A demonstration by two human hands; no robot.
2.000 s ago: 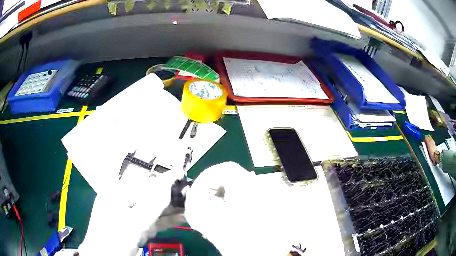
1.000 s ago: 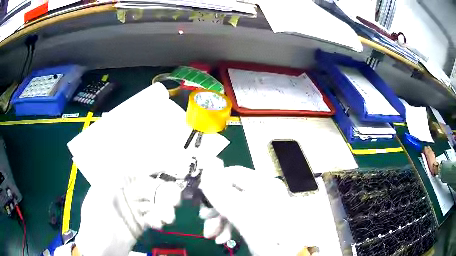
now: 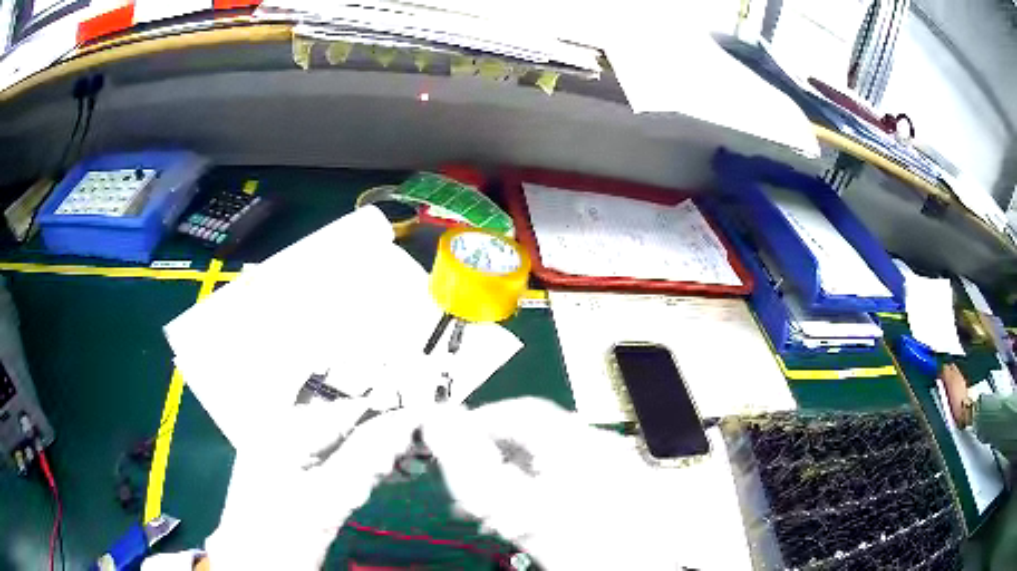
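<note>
My white-gloved left hand [image 3: 318,480] and white-gloved right hand [image 3: 519,474] meet at the lower middle. A small dark piece [image 3: 416,448] shows blurred between their fingertips, mostly hidden; its shape is unclear. The gloves are overexposed, so single fingers are hard to tell. A red lead [image 3: 424,538] runs below the hands towards a small dark end under my right hand. A caliper [image 3: 323,388] lies on white paper [image 3: 279,301] behind my left hand, partly covered. A red edge, perhaps the tachometer, shows at the bottom.
A yellow tape roll [image 3: 480,276] stands behind the hands. A phone [image 3: 660,399] lies on papers at the right, beside a tray of dark wired pieces [image 3: 853,491]. A blue knife [image 3: 132,544] lies lower left. Another person's hand [image 3: 956,390] is at the far right.
The view has shifted, so the bench sits lower in the picture. My hands have drawn together at the fingertips; the dark piece between them is now more hidden.
</note>
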